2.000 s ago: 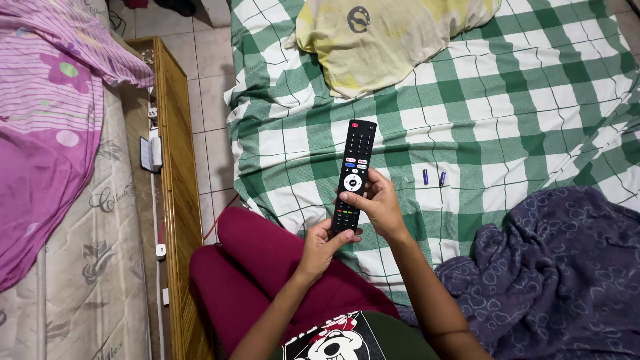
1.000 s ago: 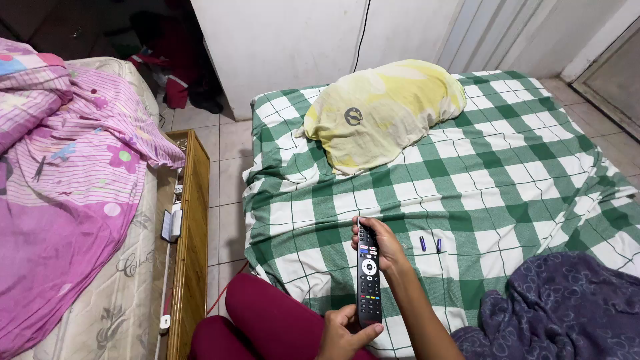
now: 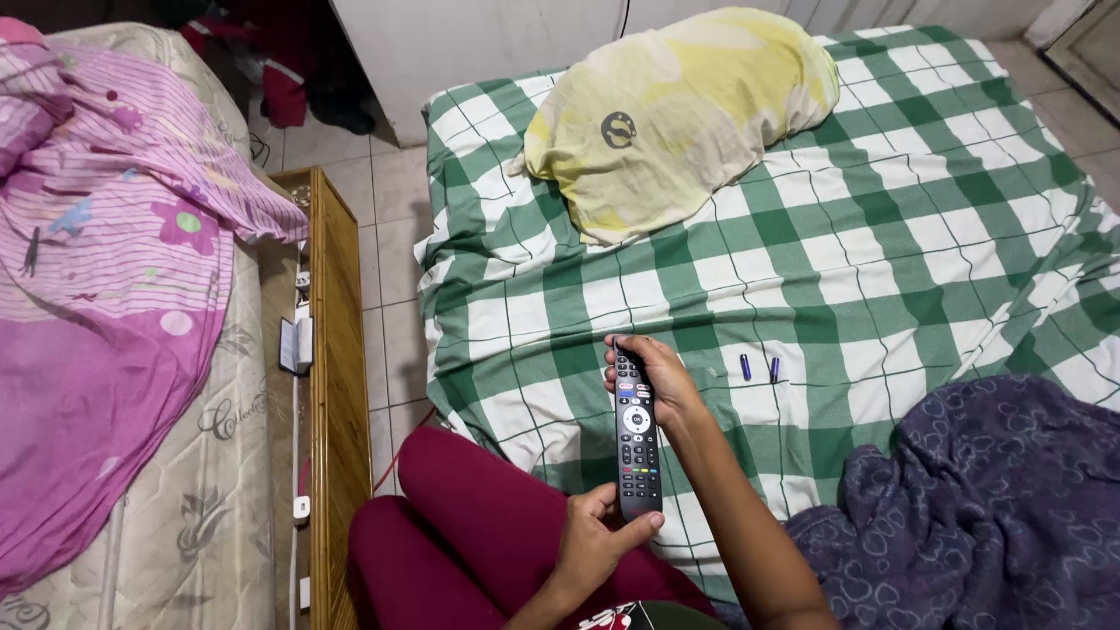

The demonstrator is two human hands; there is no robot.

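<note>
A black remote control point(image 3: 638, 437) is held upright in the view, its buttons facing up, above the edge of the bed and my lap. My left hand point(image 3: 599, 538) grips its lower end, with the thumb across the bottom edge. Around its top end is my right hand point(image 3: 656, 372), the thumb lying on the upper tip and the fingers behind the left side. Two small purple-blue batteries, one point(image 3: 745, 367) beside the other point(image 3: 775, 369), lie apart on the green and white checked sheet point(image 3: 822, 262), to the right of my right hand.
A yellow pillow point(image 3: 682, 122) lies on the far part of the bed. The dark blue patterned blanket point(image 3: 989, 499) is bunched at the lower right. On the left stand a wooden frame point(image 3: 337, 394) with a power strip, and a mattress point(image 3: 210, 490) with a pink cover point(image 3: 105, 350).
My right hand has moved from the middle of the remote to its top end. My left hand stays at the lower end. The view has tilted up.
</note>
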